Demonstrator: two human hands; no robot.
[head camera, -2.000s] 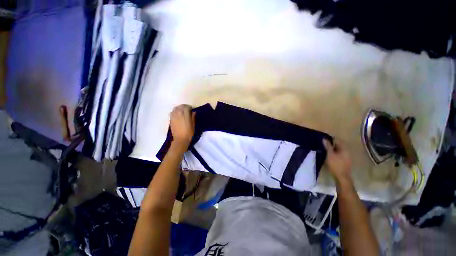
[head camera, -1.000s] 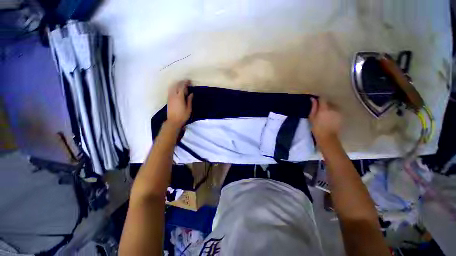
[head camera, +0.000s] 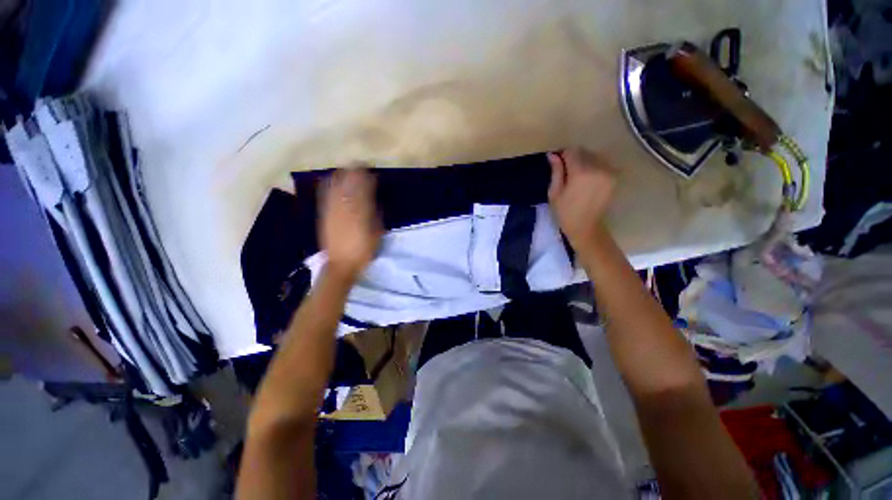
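A garment piece (head camera: 421, 269), pale blue-white with a black band along its far side and a black strip across a pale patch, lies at the near edge of the pressing table. My left hand (head camera: 349, 217), blurred, lies on the black band left of its middle; its fingertips are unclear. My right hand (head camera: 583, 193) grips the right end of the black band between thumb and fingers. The steam iron (head camera: 685, 103) stands apart at the upper right, its brown handle towards the right.
The off-white scorched table cover (head camera: 469, 59) lies under the work. A stack of pale and dark striped pieces (head camera: 108, 234) hangs at the left. A purple-blue surface (head camera: 34, 283) is beyond it. A cardboard box (head camera: 367, 391) and cloth heaps (head camera: 748, 303) are below the table edge.
The view has shifted, so iron and table appear moved left. My left hand has moved along the band, away from its left end, where more black cloth now shows. My right hand still holds the right end.
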